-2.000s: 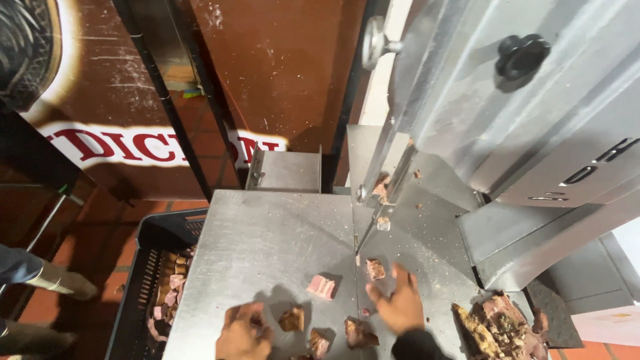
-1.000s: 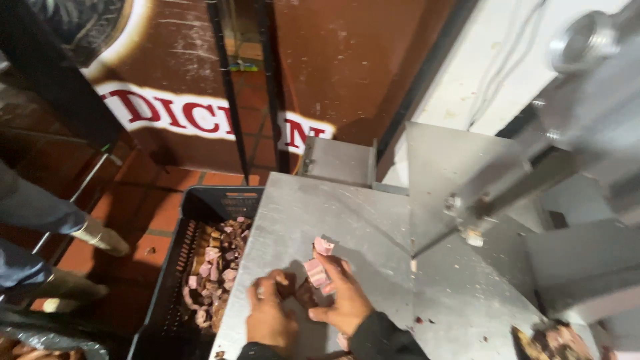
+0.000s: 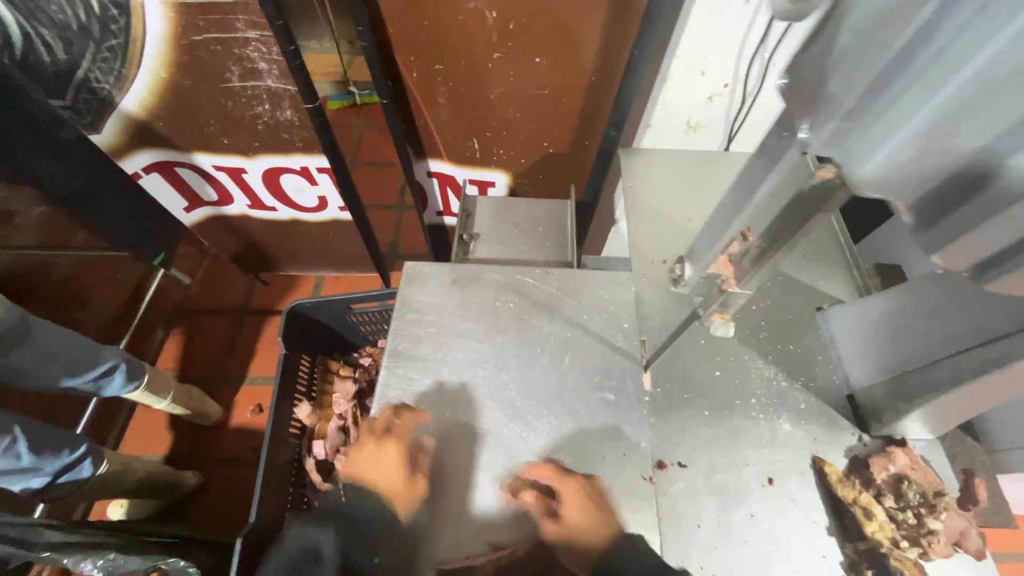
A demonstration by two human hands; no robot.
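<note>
My left hand [image 3: 392, 458] is over the left edge of the steel table [image 3: 512, 344], beside a black plastic crate [image 3: 276, 424] with many cut meat pieces [image 3: 340, 400]. Its fingers are blurred and I cannot tell whether it holds anything. My right hand [image 3: 566, 508] hovers low over the near part of the table, fingers curled around what looks like a small dark piece of meat. A bandsaw blade [image 3: 676, 340] meets the table slot to the right. At the lower right lies a larger chunk of meat [image 3: 912, 504] with a yellowish rind.
The saw's metal housing [image 3: 904, 104] leans over the right side. A small steel tray [image 3: 520, 232] adjoins the table's far edge. On the left, a person's legs in white boots [image 3: 172, 396] stand on the tiled floor, near a metal pole [image 3: 144, 308]. A plastic bag [image 3: 104, 558] is at bottom left.
The cut pieces that lay on the table between my hands are gone from its middle. My left hand has moved left to the crate's side. The view has shifted.
</note>
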